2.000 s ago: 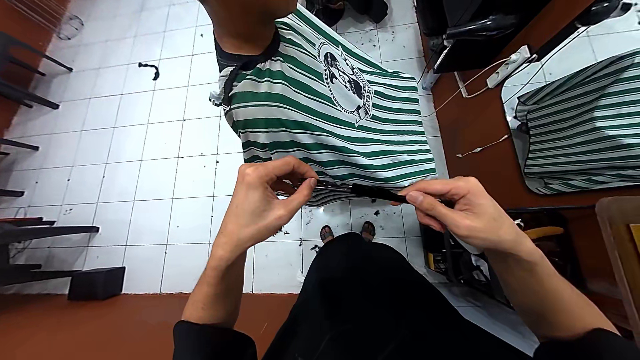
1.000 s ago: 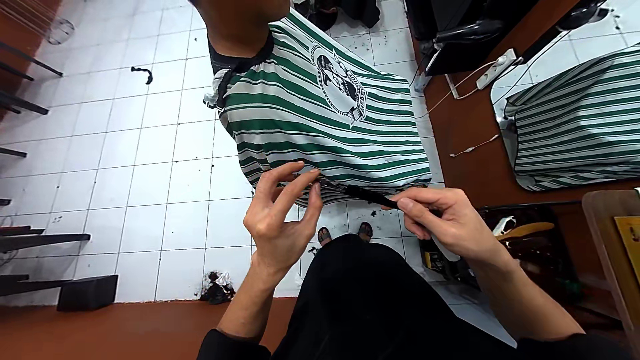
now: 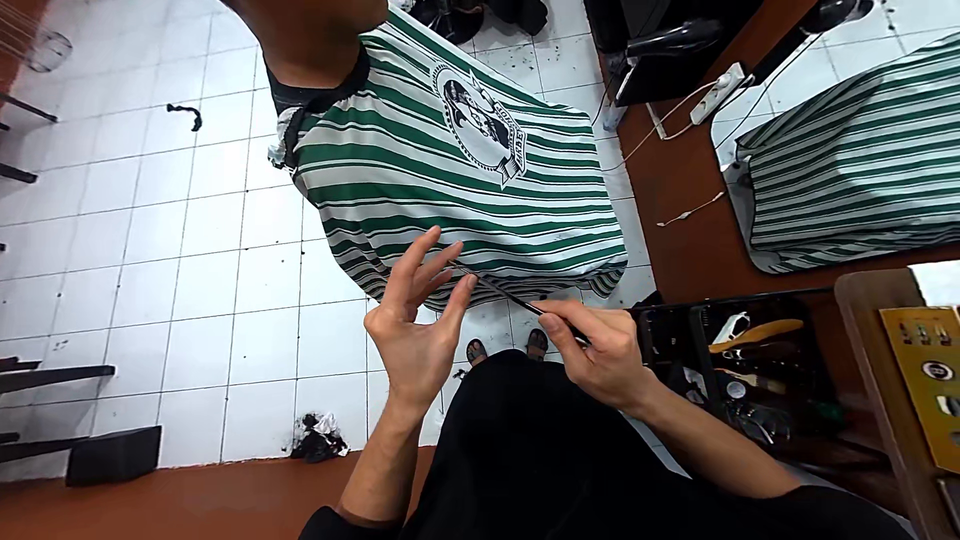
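Note:
My right hand (image 3: 592, 341) grips the dark handle of a thin, slender tool (image 3: 506, 294), maybe a straight razor or a comb; its exact kind cannot be told. Its far end points up and left, toward my left hand (image 3: 420, 315), whose fingers are spread around that tip; whether they touch it is unclear. Beyond both hands sits a person (image 3: 315, 37) draped in a green and white striped barber cape (image 3: 450, 172) with a round printed emblem.
An open drawer (image 3: 697, 367) of grooming tools lies at the right, beside a wooden edge (image 3: 862, 337). A mirror (image 3: 757, 255) reflects the cape. A hair dryer (image 3: 675, 37) and a power strip (image 3: 720, 94) are at upper right. Hair clumps (image 3: 319, 439) lie on the tiles.
The fingers of my left hand have spread further apart near the tool's tip. The tool now slants more steeply, while my right hand keeps its hold.

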